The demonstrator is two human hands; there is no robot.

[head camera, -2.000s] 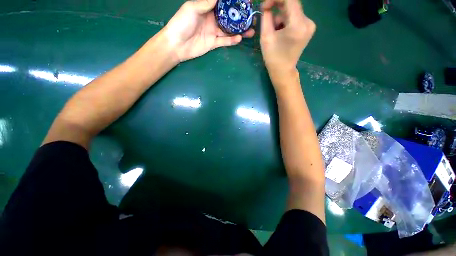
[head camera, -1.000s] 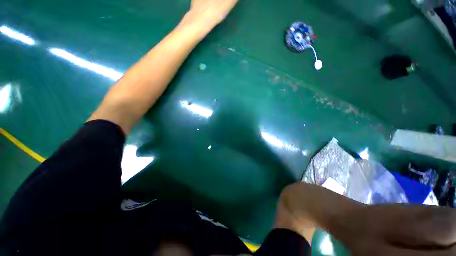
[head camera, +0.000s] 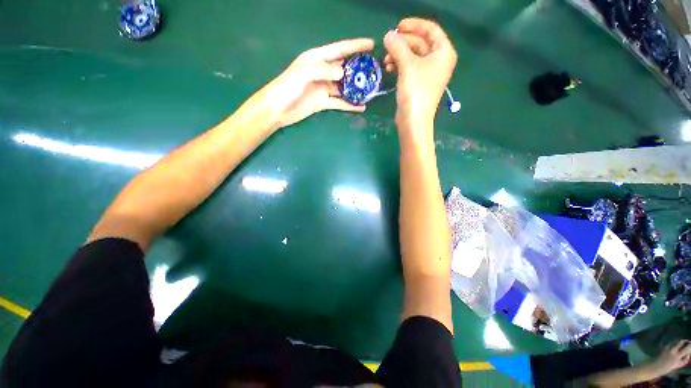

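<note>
A round dark blue wound disc (head camera: 359, 79) with a pale centre is held by its rim in my left hand (head camera: 314, 83), above the green bench. My right hand (head camera: 420, 61) is just right of it, with thumb and fingertips pinched together near a thin pale lead. Whether the lead is between the fingertips is too small to tell. A pale lead with a white tip (head camera: 454, 105) shows right of my right wrist; its other end is hidden by the hand. A second blue disc (head camera: 140, 20) lies at the upper left.
A black unit (head camera: 551, 88) with a yellow-green patch lies at upper right. A pale bar (head camera: 614, 165) crosses the right side. A speckled bag (head camera: 468, 261), clear plastic bag (head camera: 545, 265) and blue-and-white box (head camera: 577, 236) lie right of my forearm. Wired units (head camera: 636, 227) lie behind. Another person's arm (head camera: 636, 371) shows at lower right.
My left hand has come back into full view with a blue disc in it. My right hand has moved from the lower right up beside the disc. The view has shifted.
</note>
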